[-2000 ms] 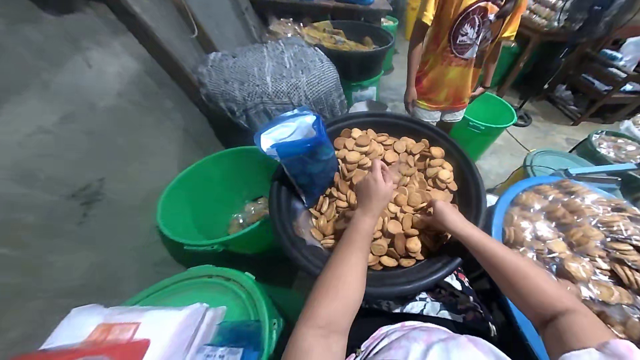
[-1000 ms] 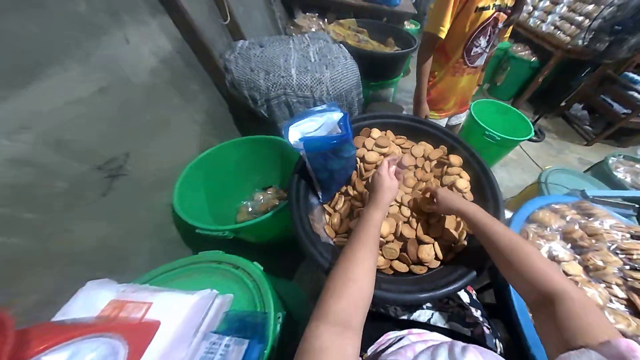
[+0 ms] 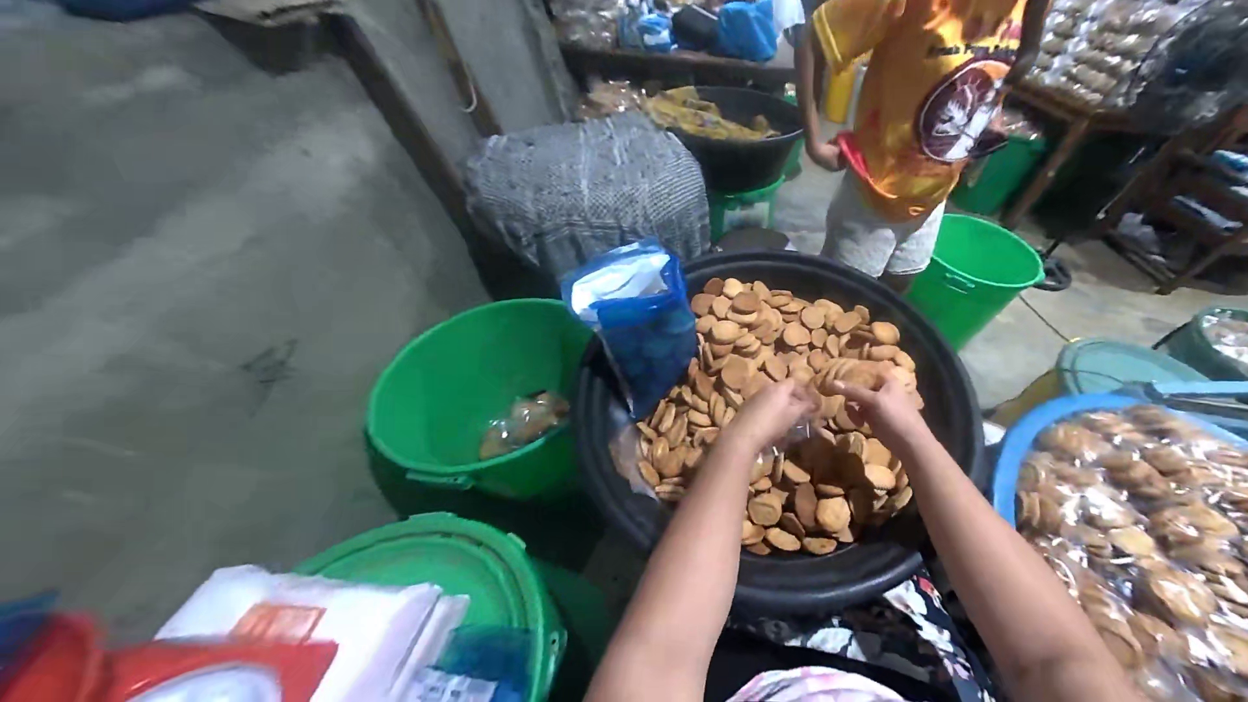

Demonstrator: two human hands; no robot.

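Observation:
A wide black plastic tub point(image 3: 951, 390) holds a heap of round brown cookies point(image 3: 736, 370). Over the middle of the heap, my left hand point(image 3: 775, 414) grips a clear plastic bag point(image 3: 795, 434), whose outline is partly hidden. Close by on its right, my right hand point(image 3: 882, 400) has its fingers against a row of cookies point(image 3: 858, 373) that seems to lie in or at the bag; whether it grips the bag or the cookies is unclear. A blue plastic pack point(image 3: 643, 331) with a white opening leans inside the tub's left rim.
Left stands a green bucket point(image 3: 395, 409) holding a few packed cookies point(image 3: 526, 421). A blue-rimmed basin point(image 3: 1009, 458) of bagged cookies is at right. A lidded green bucket point(image 3: 429, 546) bears white packs point(image 3: 302, 624). Beyond the tub, a person point(image 3: 907, 127) stands beside another green bucket point(image 3: 985, 263).
My two hands have come close together over the cookies, where they were farther apart before. The person beyond the tub now has a hand at the shirt's hem.

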